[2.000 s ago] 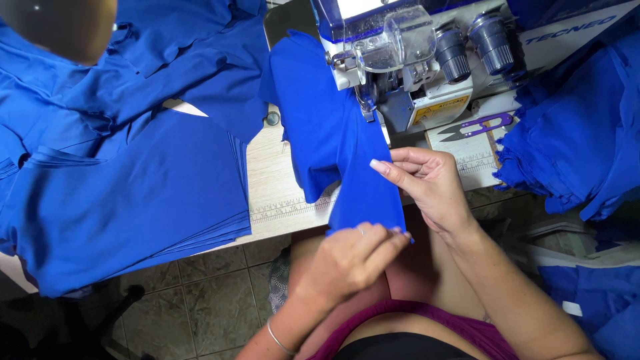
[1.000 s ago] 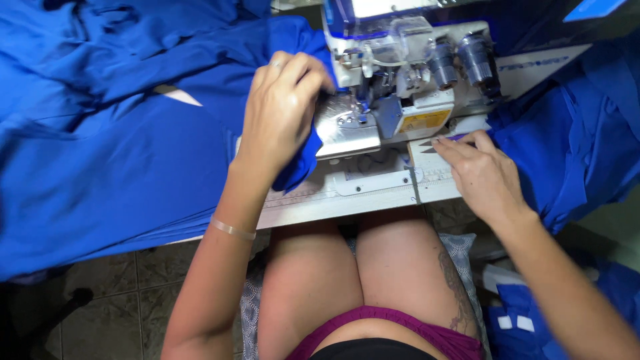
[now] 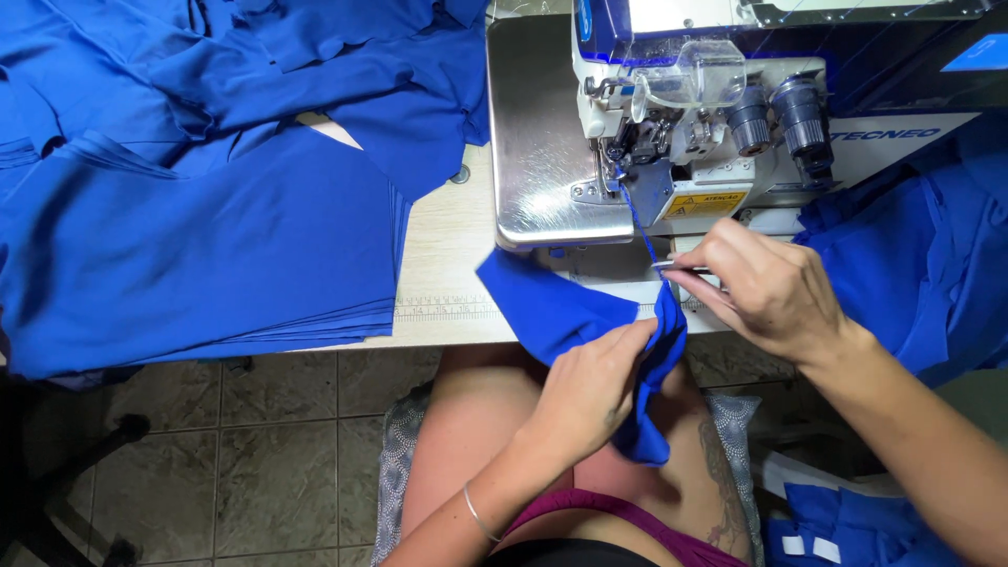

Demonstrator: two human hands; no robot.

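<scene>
A piece of blue fabric (image 3: 559,303) hangs over the table's front edge, pinched in my left hand (image 3: 591,386). From its top corner a blue thread chain (image 3: 642,224) runs up to the needle area of an overlock sewing machine (image 3: 669,134). My right hand (image 3: 756,291) holds thread snips (image 3: 669,266), mostly hidden by the fingers, with the tips at the chain just above the fabric. Whether the blades have cut through cannot be told. The machine's metal cloth plate (image 3: 543,134) lies bare behind the fabric.
Stacked blue fabric panels (image 3: 205,244) cover the table's left side, beside a printed ruler strip (image 3: 441,307). More blue fabric (image 3: 890,260) is heaped at the right, and folded blue pieces (image 3: 850,520) lie lower right. A round metal piece (image 3: 460,174) sits near the cloth plate.
My left hand has come from the cloth plate down toward my lap with the blue fabric. My right hand has moved from the table by the machine to the thread chain, now holding the snips.
</scene>
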